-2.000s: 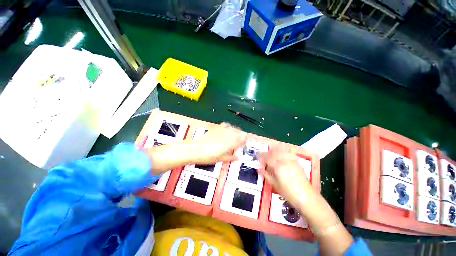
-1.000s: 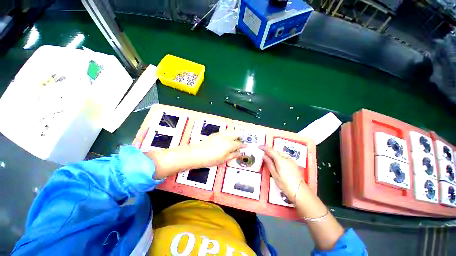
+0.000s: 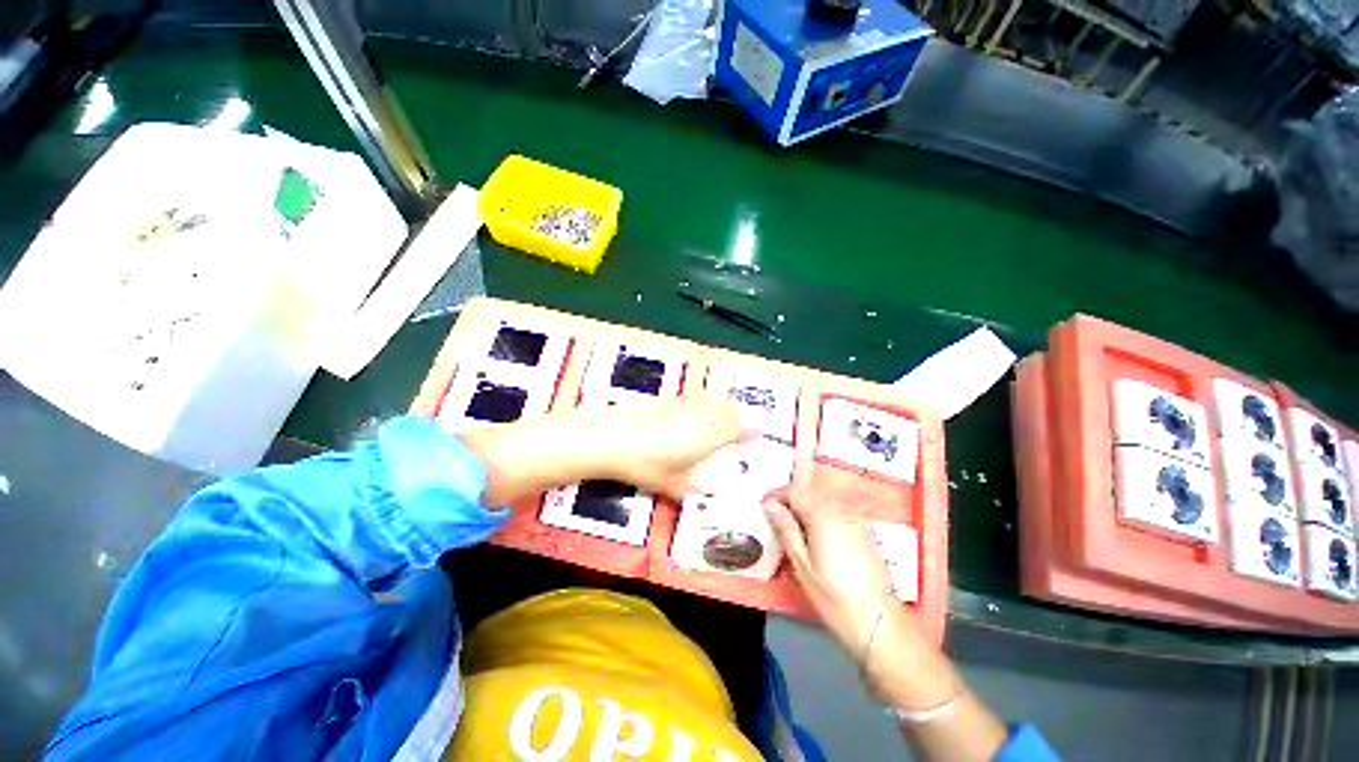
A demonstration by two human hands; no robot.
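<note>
The salmon-pink foam tray point(image 3: 932, 491) lies in front of me, with white housings in its pockets. Those at left show black panels point(image 3: 517, 346); others show round mechanisms point(image 3: 869, 435). My left hand point(image 3: 689, 447) is at a white housing point(image 3: 753, 465) in the third column, its fingers closed around the left edge. My right hand point(image 3: 829, 551) has its fingertips by the upper right corner of the lower housing point(image 3: 727, 542), which shows a round mechanism. Whether they grip it cannot be told. Black tweezers point(image 3: 730, 313) lie on the mat behind the tray.
A yellow parts bin point(image 3: 552, 212) holds small metal parts. At left are a white foam box point(image 3: 194, 283) and a white strip point(image 3: 403, 283). Stacked foam trays point(image 3: 1066, 491) with housings stand at right. A white sheet point(image 3: 961, 372) lies between them. A blue device point(image 3: 820, 67) stands behind.
The lower housing in the third column showed a dark panel and now shows a round mechanism. The housing above it now shows mostly white. The empty pocket area at right shows between housings. Both hands moved slightly.
</note>
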